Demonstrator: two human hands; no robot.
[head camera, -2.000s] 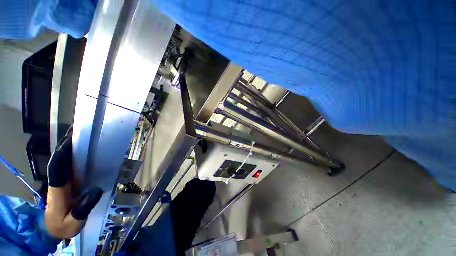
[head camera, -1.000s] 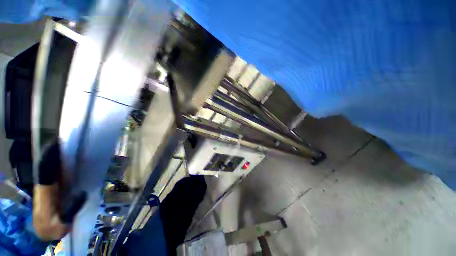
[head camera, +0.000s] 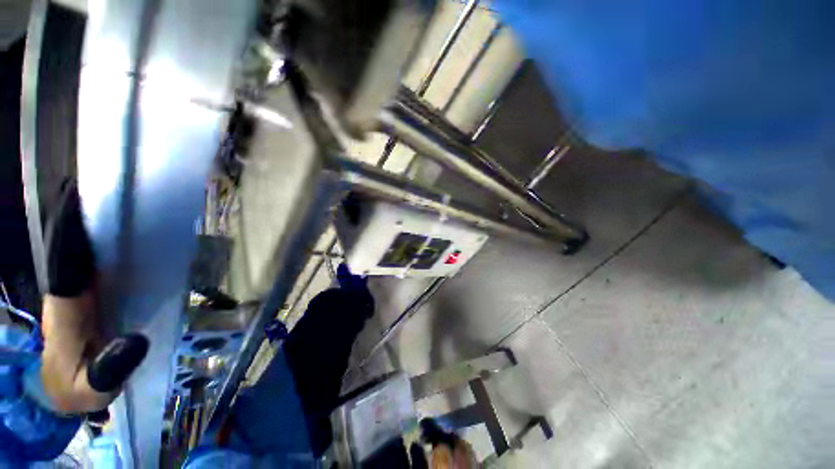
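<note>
The shiny metal conveyor (head camera: 169, 183) runs down the left of the view. My left hand (head camera: 78, 348), with black finger covers, rests on its edge near the bottom left. Its fingers lie along the far edge and its thumb is spread over the metal. It holds no loose part. My right hand (head camera: 450, 452) is small, blurred and cut off by the bottom edge, beside a low stool (head camera: 490, 412); its fingers and any hold are unclear.
A white control box (head camera: 412, 249) with a red switch is under the line. Metal legs and bars (head camera: 494, 179) stand beside it. A blue smock (head camera: 677, 82) fills the upper right. A dark leg (head camera: 325, 357) shows below. A board with paper (head camera: 377, 421) is at the bottom.
The view has shifted, moving the conveyor and box left and up in the picture. A hand has come into view at the bottom edge. My left hand stays on the conveyor edge.
</note>
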